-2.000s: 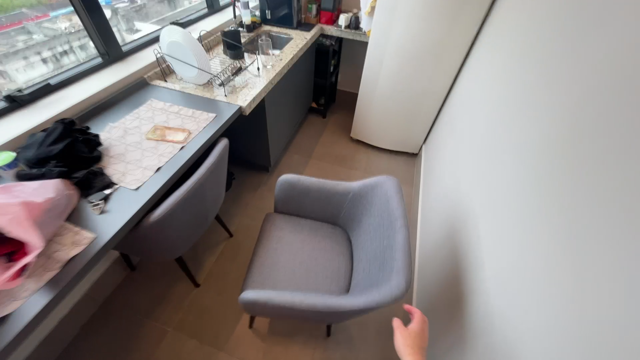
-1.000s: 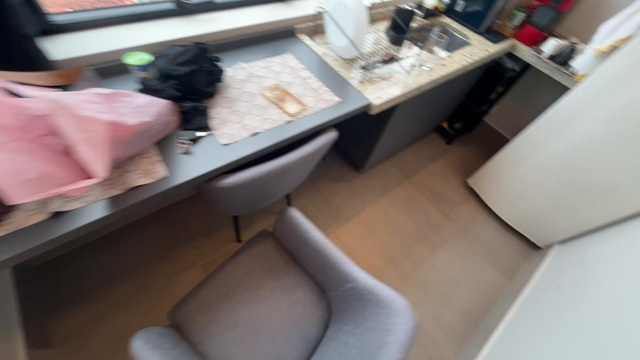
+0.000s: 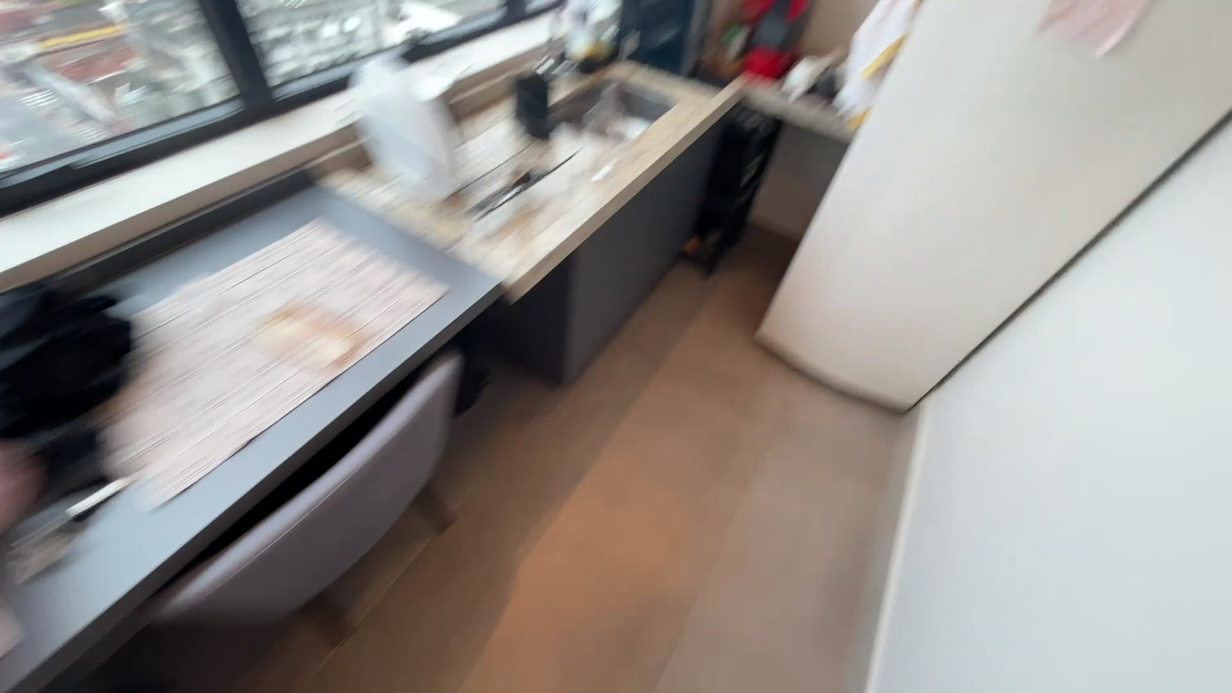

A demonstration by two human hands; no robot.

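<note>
Neither my left hand nor my right hand shows in the head view, so what they hold or touch is hidden. The view is blurred. On the grey desk (image 3: 385, 351) along the window lies a patterned placemat (image 3: 212, 385) with a small flat beige item (image 3: 308, 337) on it. A black cloth-like bundle (image 3: 63, 361) rests at the desk's left, with a pink thing partly in view beside it. A grey upholstered chair (image 3: 337, 529) stands tucked against the desk's front edge.
Beyond the desk is a stone counter (image 3: 568, 241) with a white plate (image 3: 404, 125), a black container (image 3: 532, 104) and a sink (image 3: 640, 106). A tall white refrigerator (image 3: 934, 192) stands at the right beside a white wall (image 3: 1078, 500). Brown floor (image 3: 626, 539) runs between.
My right hand, at the lower edge two seconds ago, is out of view. The grey armchair seen in both earlier frames no longer shows. The view has swung noticeably.
</note>
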